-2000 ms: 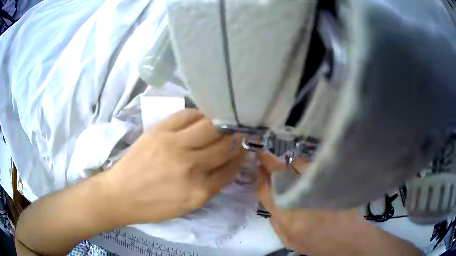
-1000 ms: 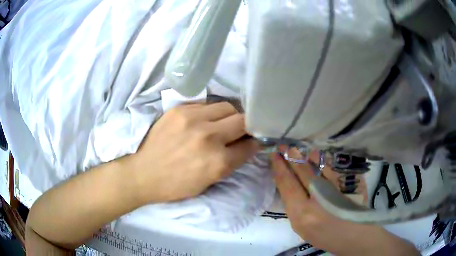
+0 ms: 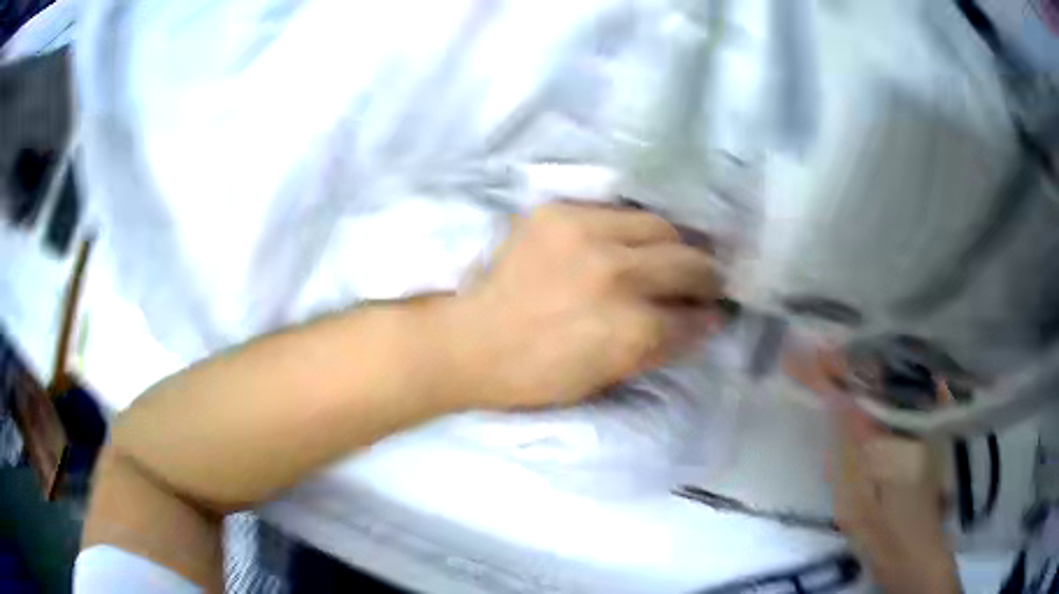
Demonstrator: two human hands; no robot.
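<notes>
White lining cloth (image 3: 290, 151) lies gathered in large folds across the left and middle of the picture. My left hand (image 3: 592, 308) is closed on the gathered cloth beside the sewing machine head (image 3: 906, 197), its fingertips pinching an edge; a dark strip of material shows by its fingers. My right hand (image 3: 888, 453) is at the right, partly behind the machine's needle area (image 3: 900, 371). Its fingertips are blurred and partly hidden, so I cannot tell whether it holds anything. The whole picture is blurred by motion.
The white table (image 3: 383, 499) curves along the bottom, with a ruler printed on its front edge. Black loop handles (image 3: 978, 482) lie at the right behind my right hand. A dark grey object (image 3: 35, 128) is at the upper left, and a brown strip (image 3: 72, 308) stands below it.
The view has shifted, so cloth, machine and left hand appear further right. My right hand has moved away from my left hand, leaving a gap between them.
</notes>
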